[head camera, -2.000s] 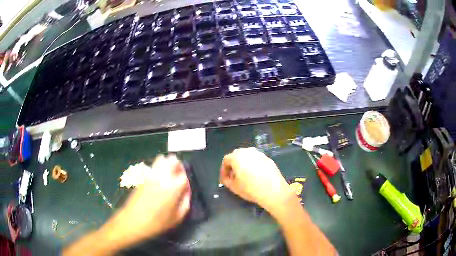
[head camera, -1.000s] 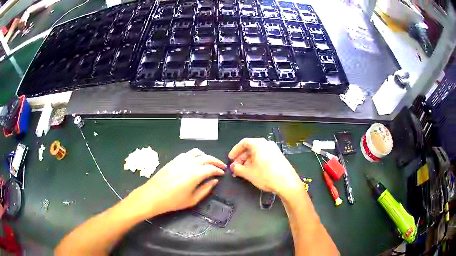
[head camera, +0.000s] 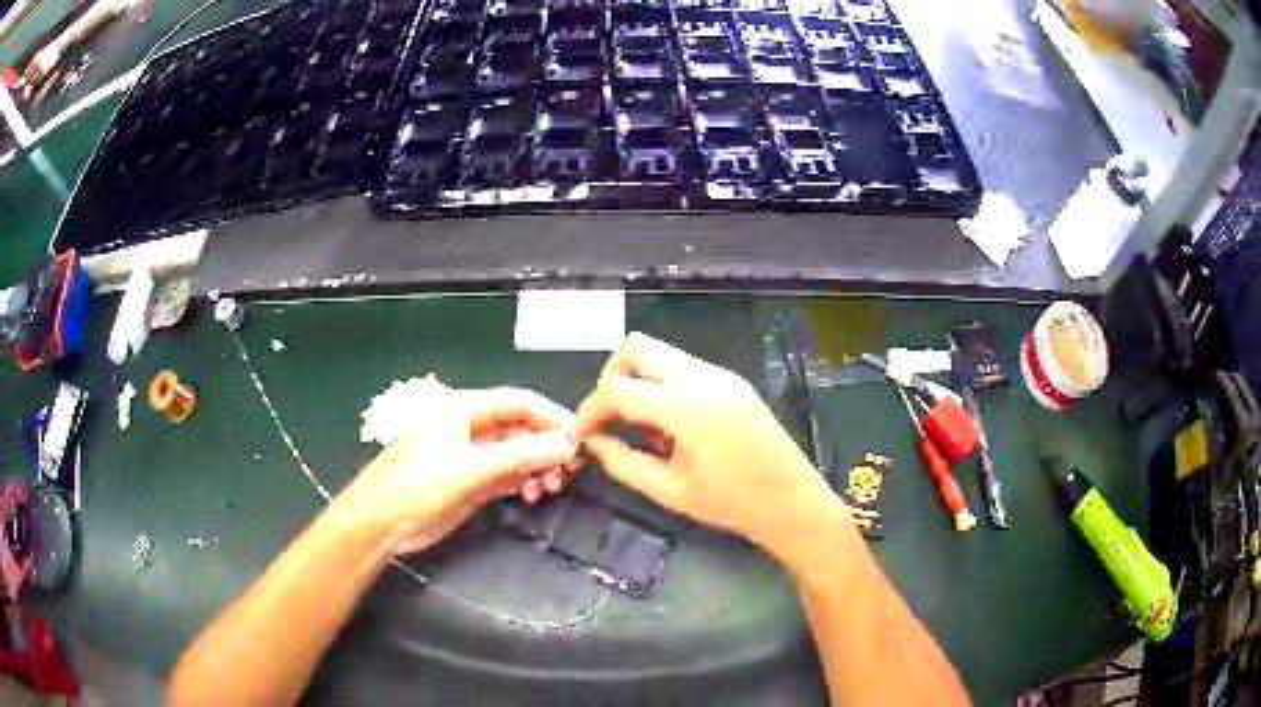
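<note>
A black rectangular housing (head camera: 629, 550) lies on the green mat just below my hands, its upper left part near my left fingers. My left hand (head camera: 484, 449) and my right hand (head camera: 678, 428) meet at the fingertips above and left of the housing. Both hands pinch a tiny dark part (head camera: 578, 450) between them; it is mostly hidden by the fingers, so its shape cannot be told. A pile of small white parts (head camera: 401, 405) lies behind my left hand, partly covered by it.
Black blister trays (head camera: 643, 194) rest on the raised surface behind. A white card (head camera: 570, 319) lies at the mat's rear. A pale cord (head camera: 284, 435) curves across the mat. At right are red-handled cutters (head camera: 949, 483), a round tub (head camera: 1065, 355) and a green electric screwdriver (head camera: 1123, 559). A copper-coloured spool (head camera: 172, 395) is at left.
The hands first were apart, then came together at the fingertips, and have since shifted slightly left. The housing, earlier beside the left hand, now lies on the mat below both. The camera view has shifted.
</note>
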